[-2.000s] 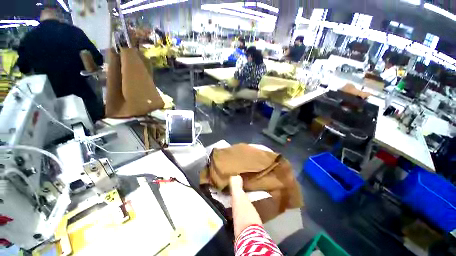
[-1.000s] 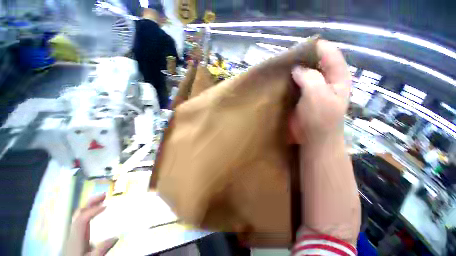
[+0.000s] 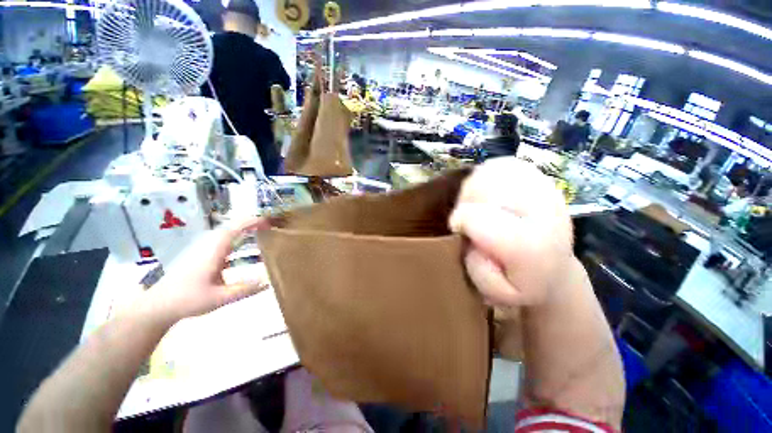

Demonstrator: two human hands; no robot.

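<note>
A brown bag body (image 3: 381,317) hangs upright in front of me with its mouth open at the top. My right hand (image 3: 515,232) is closed on its top right edge. My left hand (image 3: 207,275) is at its top left corner, thumb and fingers apart; whether the fingertips pinch the edge is unclear. The white pattern sewing machine (image 3: 169,207) with a red logo stands behind my left hand. The pale work surface (image 3: 224,342) shows below the left hand, partly hidden by the bag.
A white round fan (image 3: 152,46) stands behind the machine. A person in black (image 3: 245,84) stands beyond it. Brown sample bags (image 3: 326,135) hang from a stand. Blue bins (image 3: 728,397) are on the floor at right. Rows of workstations with people fill the background.
The bag came from the heap at right and was swung up in my right hand. It now hangs lower with its mouth open, and my left hand has risen to its left corner.
</note>
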